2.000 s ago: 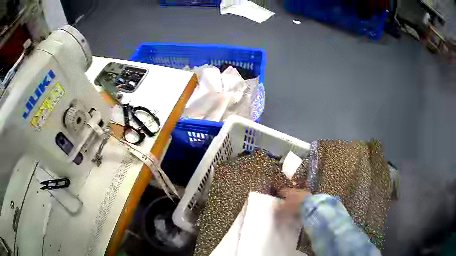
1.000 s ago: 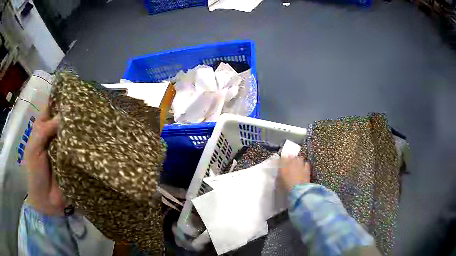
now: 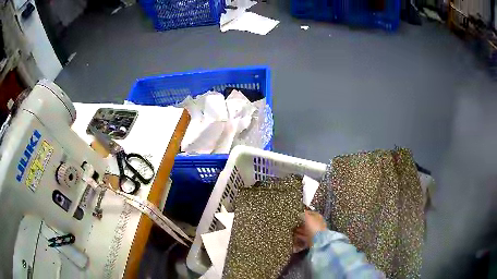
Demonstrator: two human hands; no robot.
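Note:
A brown-gold speckled cut piece [image 3: 264,226] lies over the white plastic basket [image 3: 199,240], on top of white paper sheets [image 3: 218,248] that show at its left edge. My right hand [image 3: 310,226] is at the right edge of this piece, its fingers bent on the cloth edge. More brown-gold cloth [image 3: 376,204] is draped over the right side of the basket. A white sheet [image 3: 309,189] shows behind my right hand. My left hand is not in view.
At left is the white JUKI sewing machine [image 3: 41,147] on a table with black-handled scissors [image 3: 131,173], a tape measure [image 3: 158,218] and a phone-like dark item [image 3: 113,123]. A blue crate [image 3: 201,76] with white pieces stands behind the basket.
The brown-gold piece that my left hand held up at left now lies over the basket, covering most of the white sheets. My left hand has left the picture.

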